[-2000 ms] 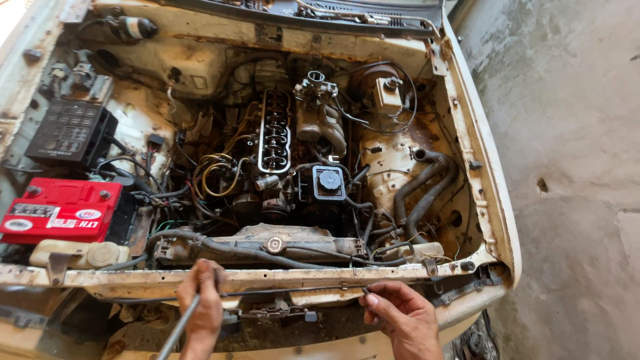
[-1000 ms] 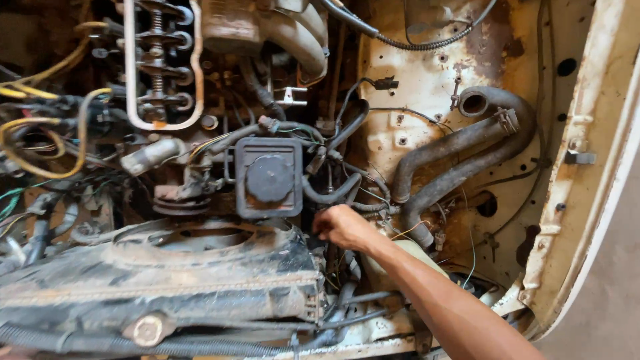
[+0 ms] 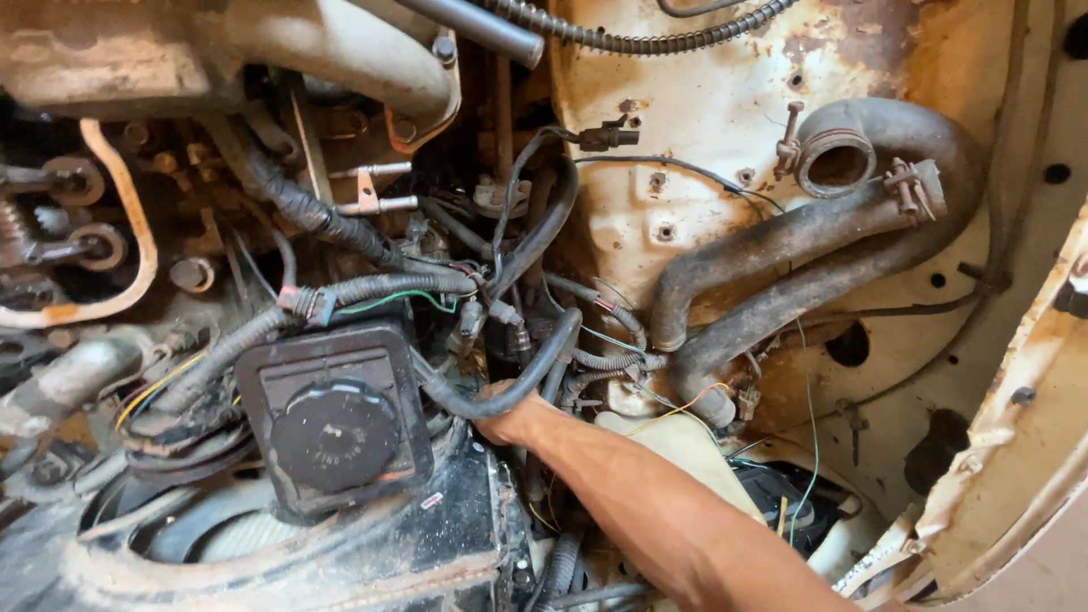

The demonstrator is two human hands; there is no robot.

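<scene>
My right hand (image 3: 508, 414) reaches from the lower right down into the engine bay. Its fingers are hidden below a curved black rubber hose (image 3: 510, 399) that passes over the hand, so what they touch cannot be seen. Just left of the hand is a black square reservoir with a round cap (image 3: 336, 433), which bears writing. Above the hand lie wiring connectors (image 3: 507, 314) and a corrugated wiring loom (image 3: 399, 285). The black fan shroud (image 3: 459, 510) is below and to the left. My left hand is out of view.
Two bent radiator hoses (image 3: 765, 246) with rusty clamps lie on the right over the rusted inner fender (image 3: 629, 221). A pale plastic tank (image 3: 680, 459) sits beside my forearm. The intake manifold (image 3: 357, 51) crosses the upper left, and loose thin wires hang at the lower right.
Two seconds ago both hands were at the front edge, the left with a metal rod. Now only the right shows, deeper between reservoir and hoses. The view has moved much closer.
</scene>
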